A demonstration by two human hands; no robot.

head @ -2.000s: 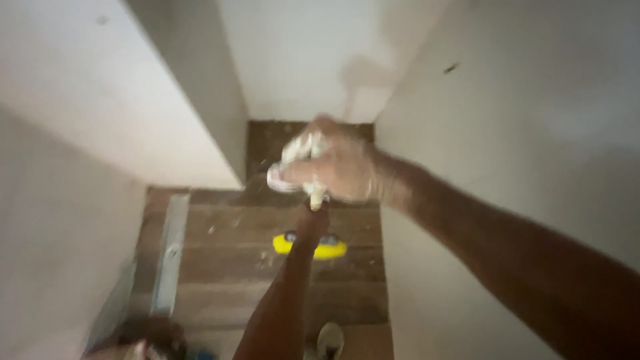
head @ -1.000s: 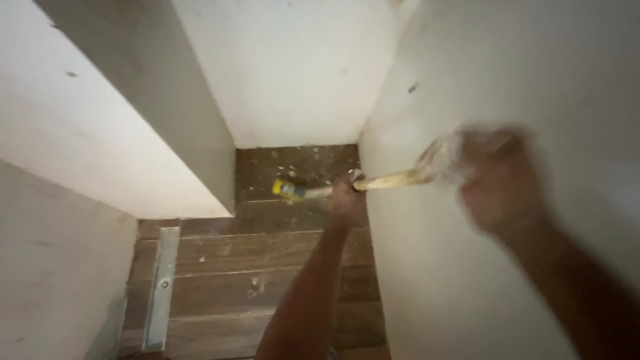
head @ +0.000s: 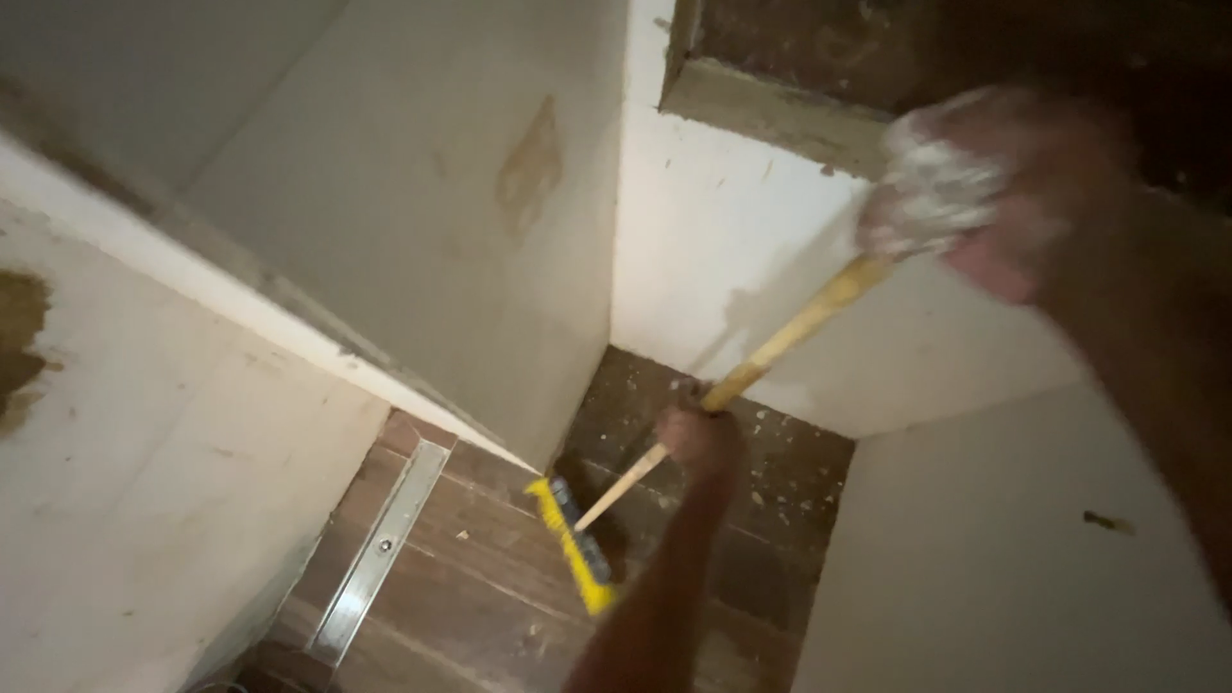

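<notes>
A broom with a wooden handle (head: 799, 322) runs slantwise from upper right down to its yellow and dark head (head: 573, 549). The head is near the floor beside the lower end of the partition wall; whether it touches the floor cannot be told. My left hand (head: 701, 433) is closed around the lower-middle part of the handle. My right hand (head: 1001, 192), blurred, grips the handle's top end, where a whitish crumpled wrapping (head: 938, 188), cloth or plastic, shows at the fingers.
A metal strip drain (head: 380, 553) is set in the brown plank-patterned floor (head: 481, 577) at left. Pale debris (head: 760, 433) dots the floor's far corner. A partition wall (head: 414, 212) and a side wall (head: 1001, 539) stand close on both sides. A dark ledge (head: 770, 106) juts out at the top.
The broom handle, nearly level across the view a second ago, now slants down to the left. Its yellow head has turned and shows lengthwise. The view has shifted and tilted.
</notes>
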